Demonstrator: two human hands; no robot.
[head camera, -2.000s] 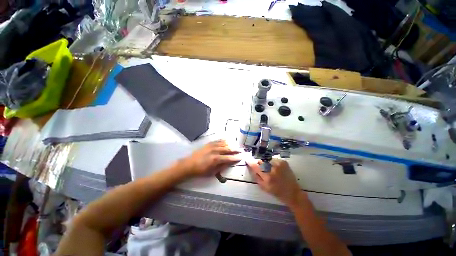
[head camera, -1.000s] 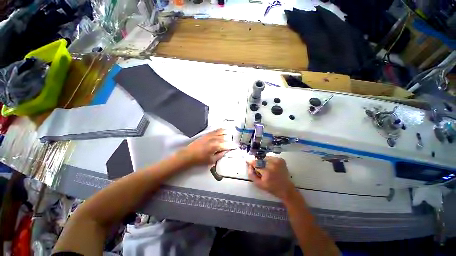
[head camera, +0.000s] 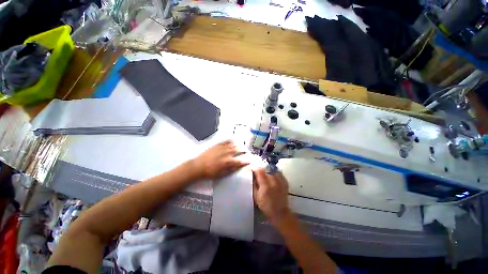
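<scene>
A light grey cut piece (head camera: 233, 206) lies under my hands and runs from the needle area down over the table's front edge. My left hand (head camera: 218, 159) lies flat on its upper part, left of the presser foot (head camera: 272, 163). My right hand (head camera: 271, 191) is at the piece's right edge, just below the foot; its fingertips are partly hidden. The white sewing machine (head camera: 364, 144) stands at right. A layered stack of light grey pieces (head camera: 91, 116) lies at left, with dark grey pieces (head camera: 174, 99) beside it.
A yellow-green basket (head camera: 61, 69) with a dark bag stands at far left. A brown wooden board (head camera: 251, 45) and dark fabric (head camera: 350, 53) lie behind the table. Pale fabric (head camera: 166, 250) hangs below the ruler-marked front edge (head camera: 134, 187).
The light grey piece has turned from lying leftward to pointing towards me, and its dark grey end no longer shows at left. My right hand has moved slightly left and down.
</scene>
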